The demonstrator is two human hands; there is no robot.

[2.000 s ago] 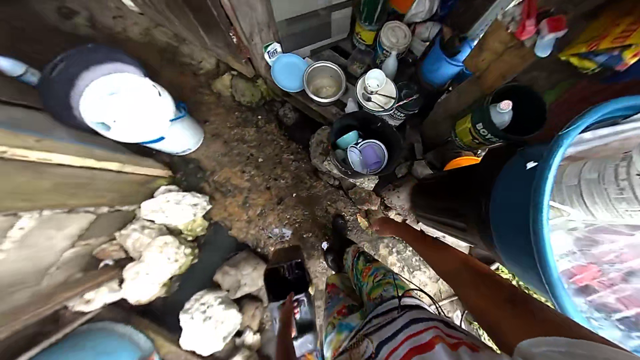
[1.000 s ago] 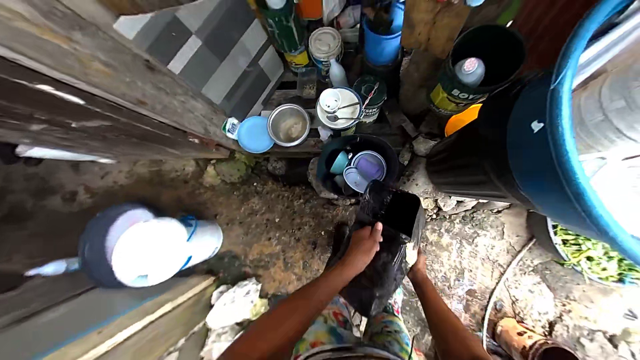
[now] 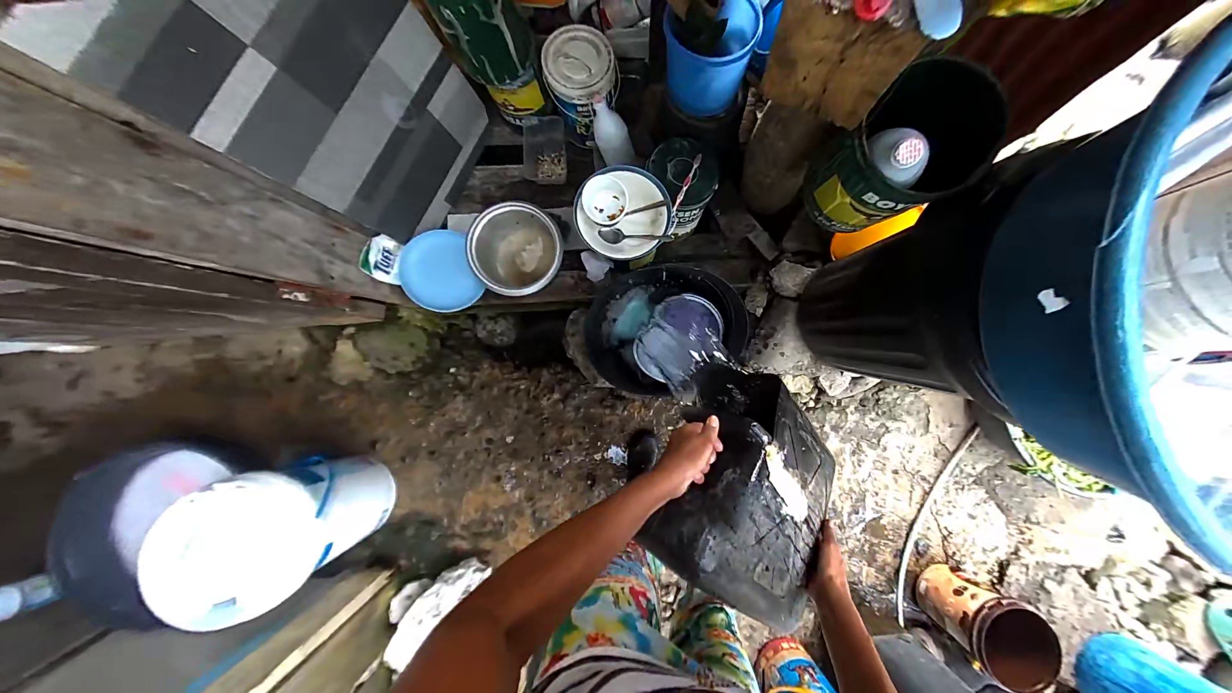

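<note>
My left hand (image 3: 691,452) grips the upper edge of a black plastic container (image 3: 741,520) near its open mouth. My right hand (image 3: 826,563) holds the same container low on its right side. The container is tilted, and water pours from its mouth into a black basin (image 3: 736,313). Inside the basin, a purple dish (image 3: 691,318) and a teal dish (image 3: 630,316) lie under the falling water. Behind the basin stand a metal pot (image 3: 515,248), a light-blue lid (image 3: 440,270) and a white bowl (image 3: 624,214) with a cup and spoons.
A large blue-rimmed tub (image 3: 1121,289) stands at right beside a dark green bucket (image 3: 991,106). White pails (image 3: 231,549) are at lower left. A hose (image 3: 929,520) and a rusty can (image 3: 962,602) lie on the wet, rough ground. A blue bucket (image 3: 712,67) stands at the back.
Two seconds ago my hands were apart; one second ago both held the black container. Now its mouth is tipped at the basin and water flows out. The view has shifted considerably.
</note>
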